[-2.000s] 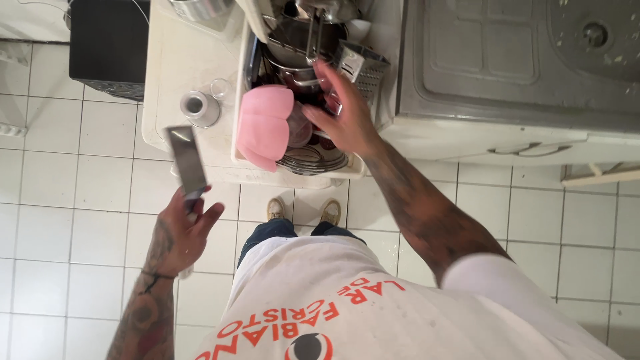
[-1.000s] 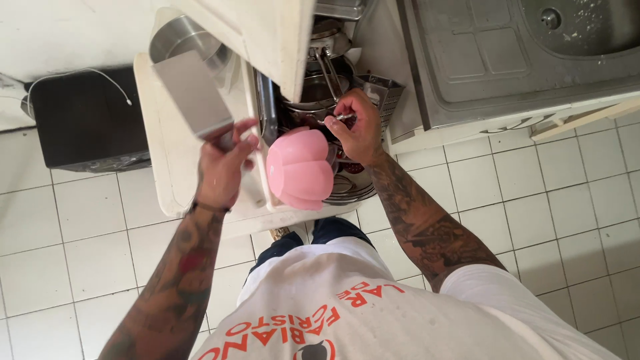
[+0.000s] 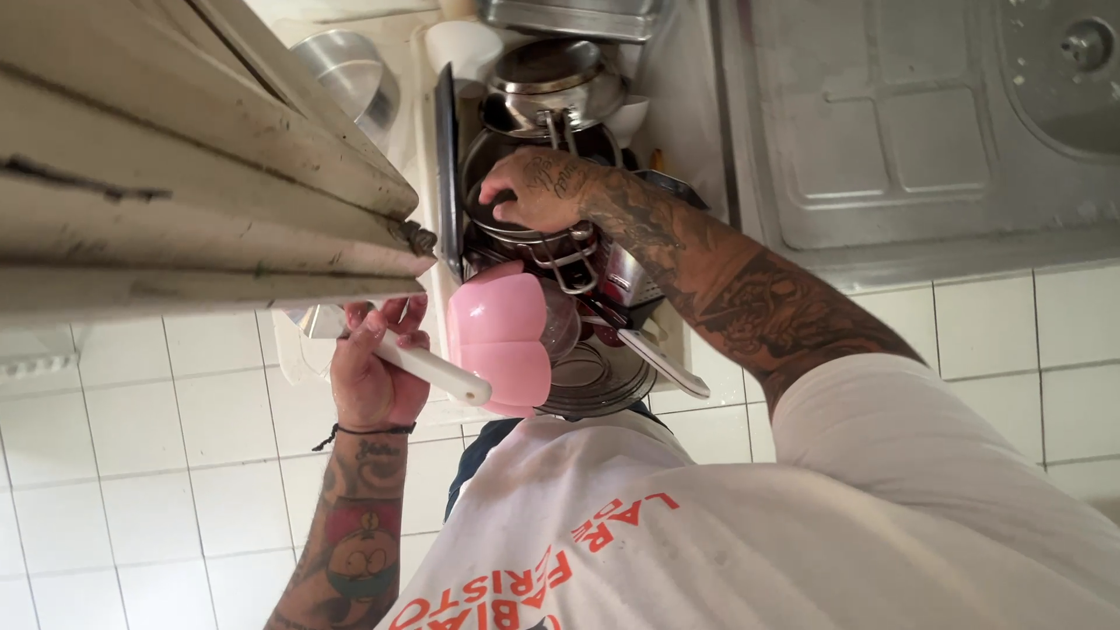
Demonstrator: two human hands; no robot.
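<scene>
My left hand (image 3: 382, 367) grips a white-handled utensil (image 3: 433, 367); its metal end is mostly hidden behind the cupboard. A pile of kitchenware fills a white-edged rack. My right hand (image 3: 534, 191) reaches over a metal pot (image 3: 490, 162), its fingers bent; whether they touch or hold anything is unclear. Beyond it sits a lidded steel pot (image 3: 553, 83). Nearer to me are a pink scalloped plastic bowl (image 3: 499, 337), a stack of glass plates (image 3: 599, 381) and another white-handled utensil (image 3: 665, 363). A dark flat tray (image 3: 448, 175) stands on edge at the rack's left side.
A worn pale cupboard (image 3: 192, 192) juts in from the upper left, partly covering a round metal pan (image 3: 350, 83). On the right is a stainless steel sink (image 3: 875, 131) with a drainboard. A metal baking pan (image 3: 573, 16) lies at the far end.
My left hand has come down toward me with the white-handled utensil, whose wide blade showed before. My right hand has moved farther over the pots. The view has shifted, and the cupboard covers more of it.
</scene>
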